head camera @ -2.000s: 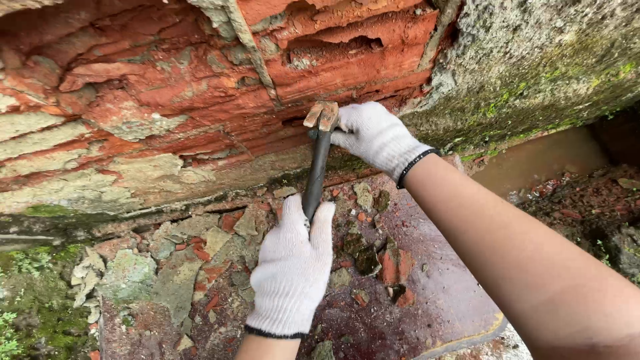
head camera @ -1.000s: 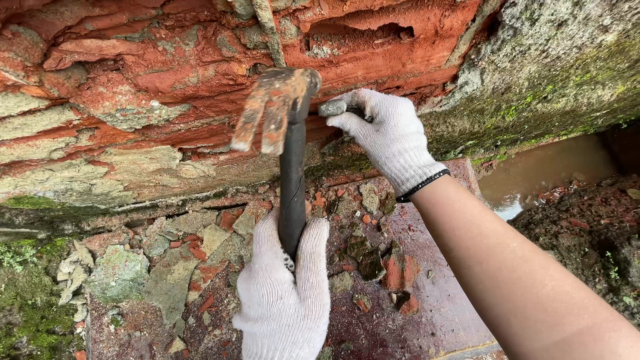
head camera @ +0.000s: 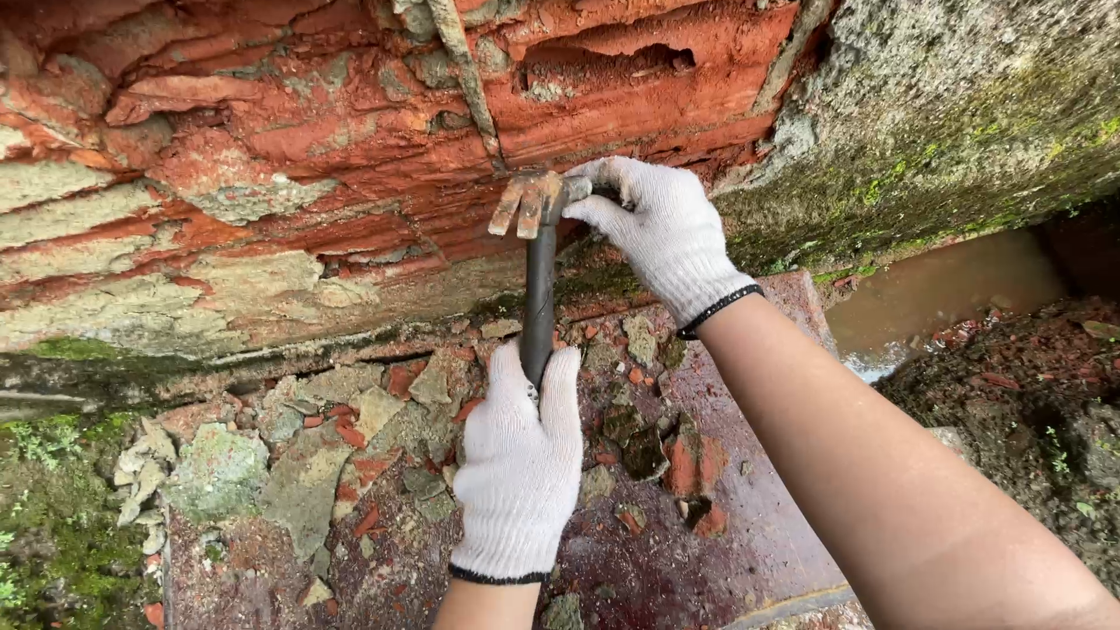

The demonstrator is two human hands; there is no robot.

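Note:
My left hand (head camera: pixel 521 472), in a white knit glove, is closed around the dark handle of a claw hammer (head camera: pixel 540 289). The hammer's rusty, dirt-covered claw points left, and its striking face is close against the fingertips of my gloved right hand (head camera: pixel 669 232). Those fingers are pinched on a small grey object, mostly hidden behind the hammer head and fingers; its kind cannot be told. Both hands are at the lower part of a broken red brick wall (head camera: pixel 350 131) with flaking grey mortar.
Loose mortar and brick fragments (head camera: pixel 306 490) lie on a dark red slab (head camera: pixel 761 525) below the wall. A mossy concrete wall face (head camera: pixel 954 131) continues at the right, above muddy water (head camera: pixel 954 280). Mossy ground (head camera: pixel 70 525) lies at the lower left.
One second ago the hammer head was left of the right hand, apart from the grey object; now it has come right, up against the fingertips. The right hand still pinches the object near the wall.

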